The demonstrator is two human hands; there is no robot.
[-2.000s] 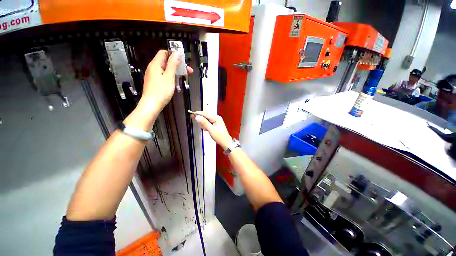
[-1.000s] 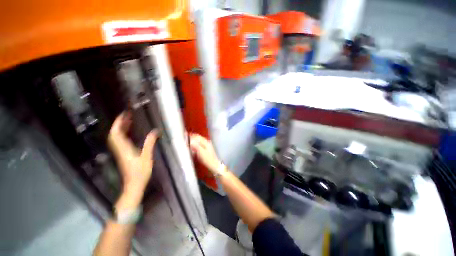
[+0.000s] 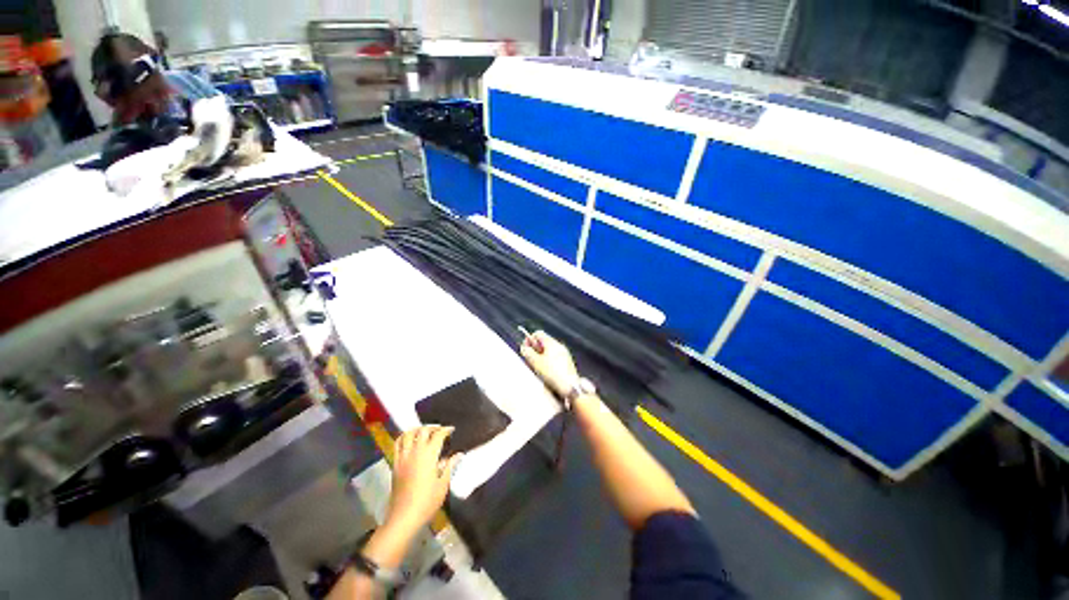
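Observation:
A fanned pile of long black straps [image 3: 504,275] lies along the white table [image 3: 381,311]. My right hand [image 3: 549,361] is over the table's right side, beside the straps. Its fingertips are closed on a small pale pin-like thing [image 3: 524,333], too small to make out clearly. A dark square pad [image 3: 464,415] lies flat near the table's front end. My left hand [image 3: 420,471] is at the pad's near left edge, with loosely bent fingers and nothing visible in it. Whether it touches the pad is unclear.
The edge-painting machine [image 3: 152,352] with two round black rollers [image 3: 213,424] stands at left. A long blue-and-white machine [image 3: 592,141] runs along the right. Yellow floor lines [image 3: 762,498] mark the grey aisle. A person in a dark cap [image 3: 129,73] is behind the white-covered bench [image 3: 59,217].
The view has swung right from the orange dryer to the strap table. My left hand has left the hanging clip. My right hand has moved from the hanging straps to the pile.

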